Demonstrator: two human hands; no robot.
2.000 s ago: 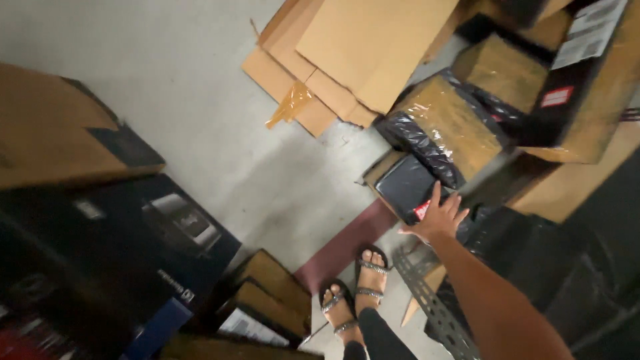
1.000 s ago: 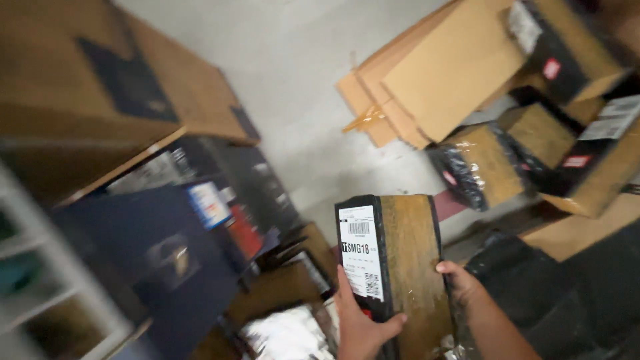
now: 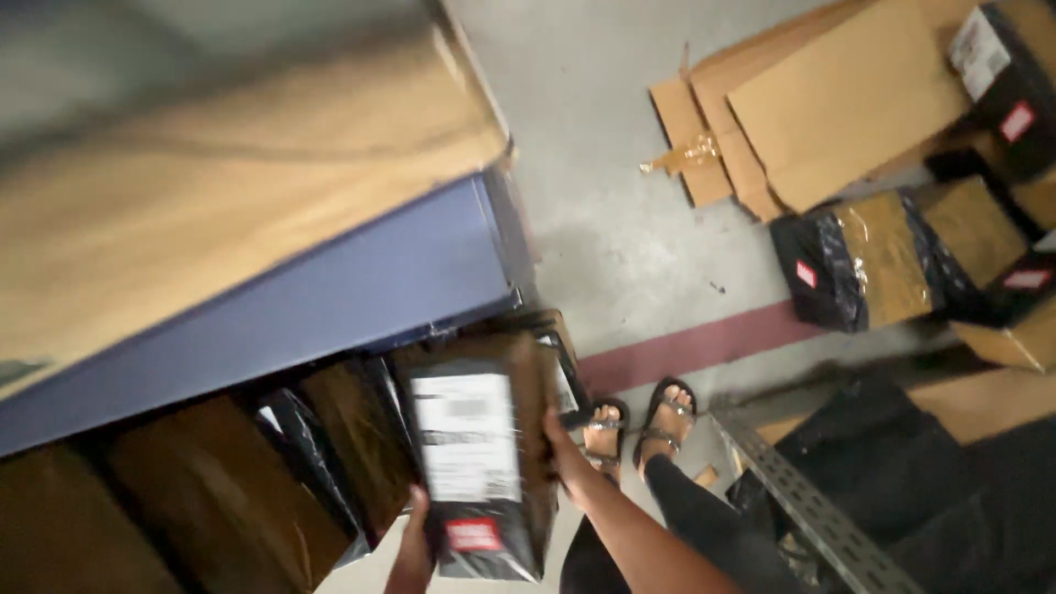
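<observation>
Between my two hands is a wrapped cardboard parcel (image 3: 483, 528) with black film, brown tape, a white shipping label and a red sticker. My left hand (image 3: 418, 532) presses its left side near the bottom. My right hand (image 3: 569, 466) grips its right side, with fingers partly hidden behind the edge. The parcel is blurred and overlaps a row of brown-taped parcels (image 3: 223, 470) at the lower left. Another labelled parcel (image 3: 565, 371) is partly visible just behind it.
A large cardboard box (image 3: 272, 157) and a blue box (image 3: 396, 264) fill the left. Flattened cardboard (image 3: 850, 107) and wrapped parcels (image 3: 887, 256) lie at the upper right. A perforated metal rail (image 3: 808, 503) runs at the lower right. A red stripe (image 3: 701, 346) crosses the floor.
Two seconds ago one hand touched a black-wrapped parcel on the right; now both hands hold a parcel beside the left row. The view has swung left.
</observation>
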